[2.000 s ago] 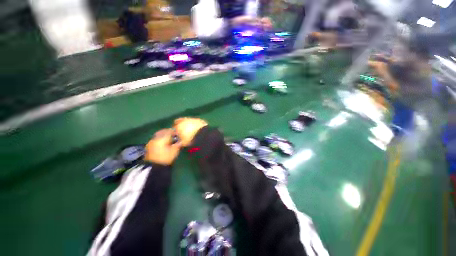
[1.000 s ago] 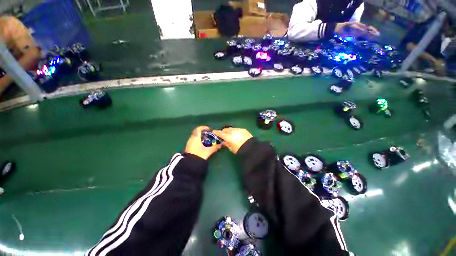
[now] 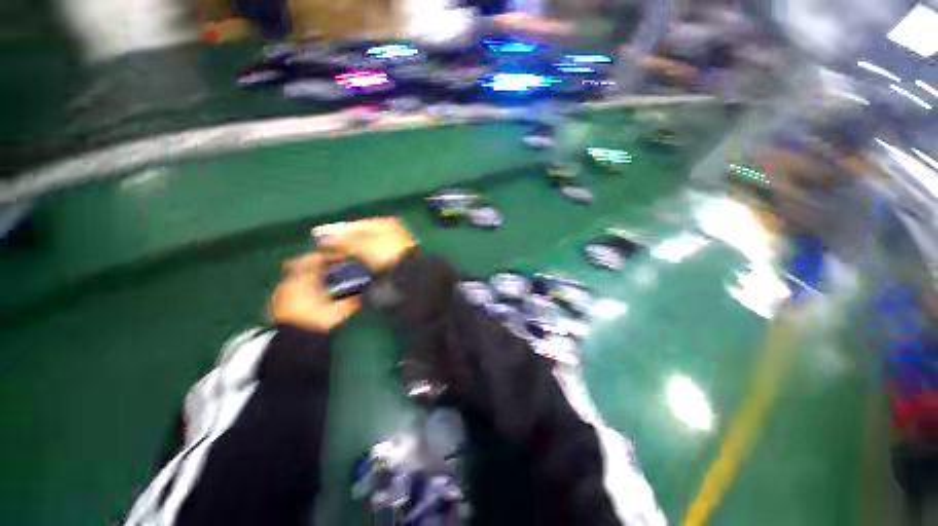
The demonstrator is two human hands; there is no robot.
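Note:
The frame is blurred. My left hand (image 3: 303, 295) and my right hand (image 3: 372, 242) are together over the green surface (image 3: 185, 349). Between them is a small dark toy unit (image 3: 348, 277), mostly covered by fingers. My left fingers are around its lower left side and my right fingers are on its upper right side. A pale spot shows at my right fingertips; I cannot tell what it is. Fine parts of the unit cannot be made out.
Waiting units (image 3: 530, 303) lie beside my right forearm, and more units (image 3: 411, 478) lie between my forearms. Single units (image 3: 465, 209) are scattered beyond. Past the pale rail (image 3: 247, 134) are piled glowing units (image 3: 411, 77). A person (image 3: 823, 185) is at the right.
The view has swung right and tilted, so the hands and units appear further left. The hands are still together on a unit, with my right hand now more over its top.

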